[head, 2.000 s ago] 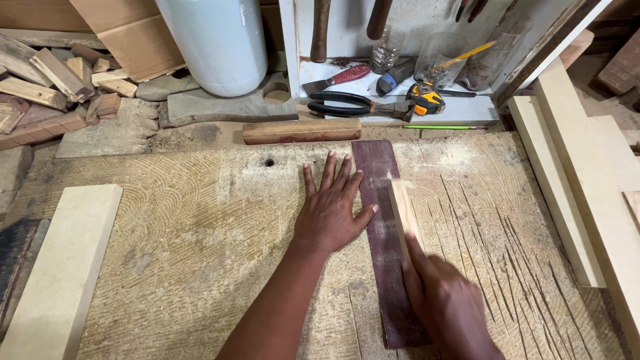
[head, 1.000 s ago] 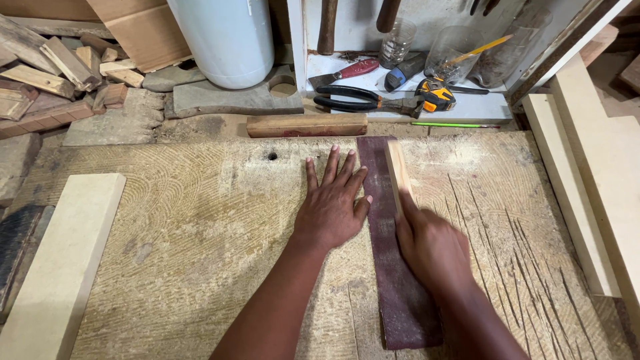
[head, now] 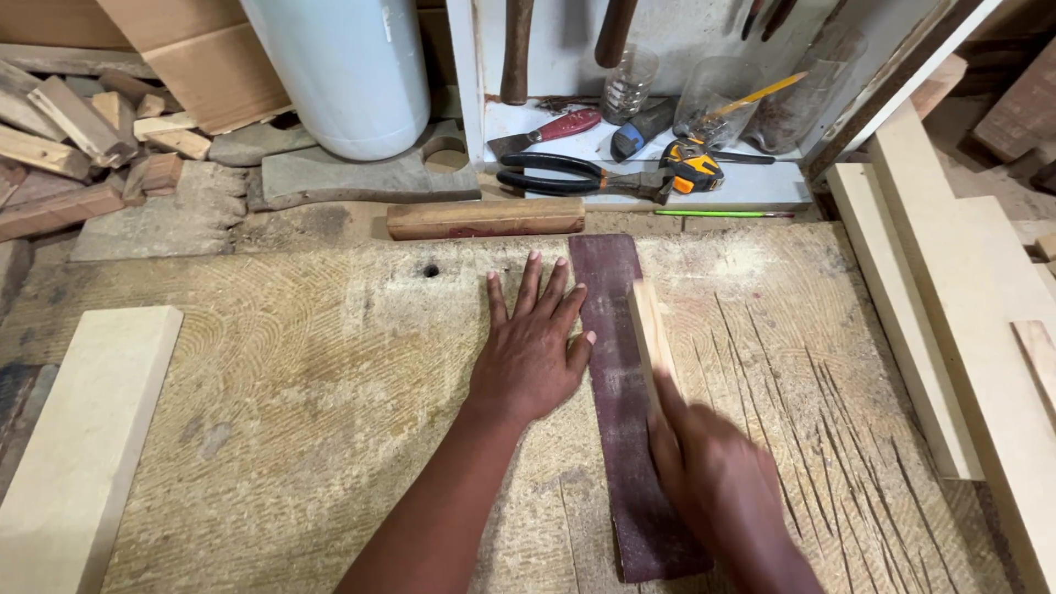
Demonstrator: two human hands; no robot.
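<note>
A dark maroon strip of sandpaper [head: 615, 355] lies lengthwise on the scarred wooden workbench [head: 289, 429]. My left hand [head: 532, 355] rests flat with its fingers spread, the fingertips and thumb at the strip's left edge. My right hand [head: 714, 462], slightly blurred, grips a narrow, pale wooden stick [head: 652, 326] over the right side of the strip. The stick's far end shows beyond my fingers; its near end is hidden under the hand.
A pale board [head: 91, 429] lies at left, more boards [head: 924, 330] at right. Behind are a wood block [head: 485, 219], green pencil-like stick [head: 722, 214], pliers [head: 577, 176], tape measure [head: 691, 165], putty knife [head: 549, 132], a white container [head: 346, 74] and wood offcuts [head: 78, 124].
The right hand and its stick have shifted along the sandpaper, a little toward me since one second ago. My left hand stays flat beside the strip.
</note>
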